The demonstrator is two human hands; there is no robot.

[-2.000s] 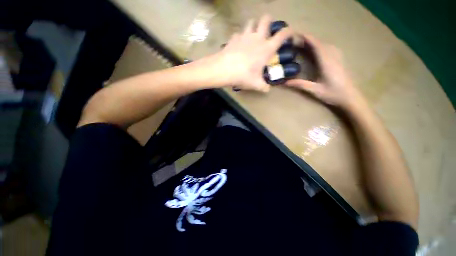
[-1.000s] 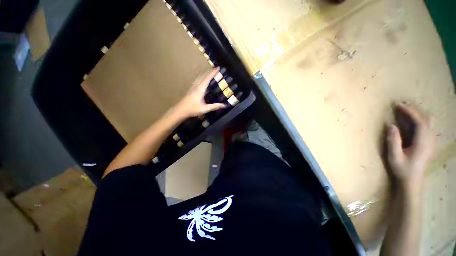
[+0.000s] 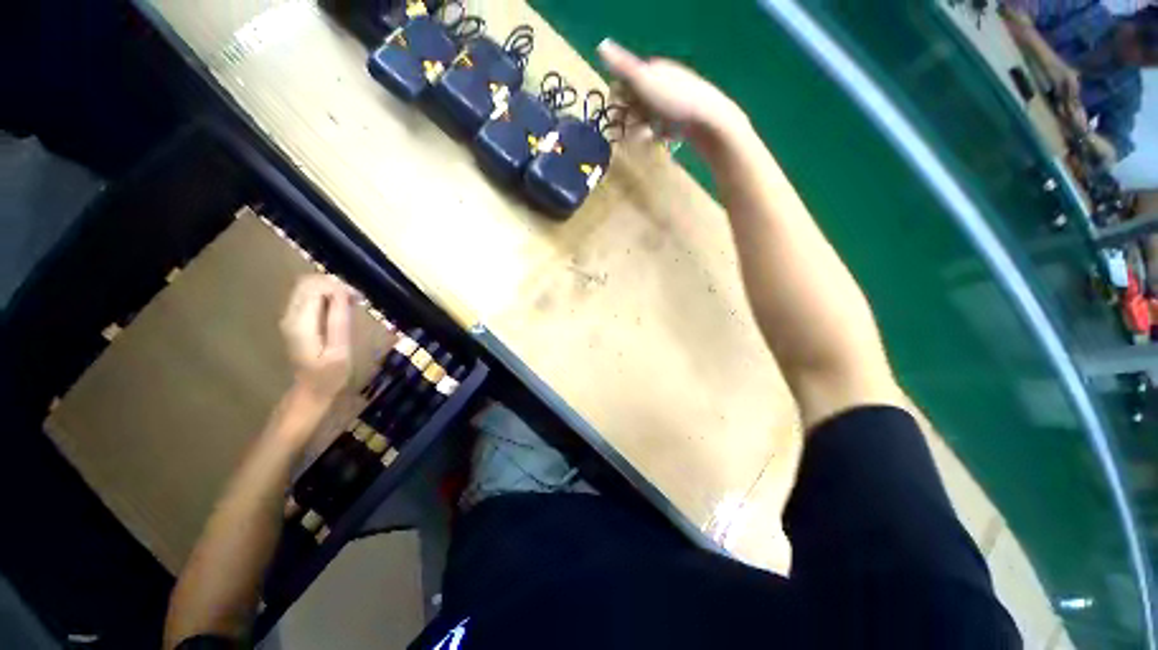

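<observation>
Several black rounded units, likely power banks (image 3: 568,169), lie in an overlapping row on the cardboard-covered bench (image 3: 635,318). They have yellow-white bands and thin black cord loops on the belt side. My right hand (image 3: 667,99) is beside the loops of the nearest unit, fingers apart; whether it touches a cord is unclear. My left hand (image 3: 318,333) is over the brown cardboard sheet (image 3: 191,368) in the black bin (image 3: 121,210), fingers curled, nothing visible in them. Packed units with pale bands (image 3: 413,362) line the bin's edges around the sheet.
The green conveyor belt (image 3: 876,216) with a pale curved rail (image 3: 971,222) runs beyond the bench. Past it are small parts, a red-orange item (image 3: 1134,305) and another person's arm and blue clothing (image 3: 1079,64). A cardboard piece (image 3: 362,590) lies below the bin's near edge.
The view has shifted, showing the row of units and the belt. My left hand has moved off the packed units and curled. My right hand has moved from the bare bench to the cord loops.
</observation>
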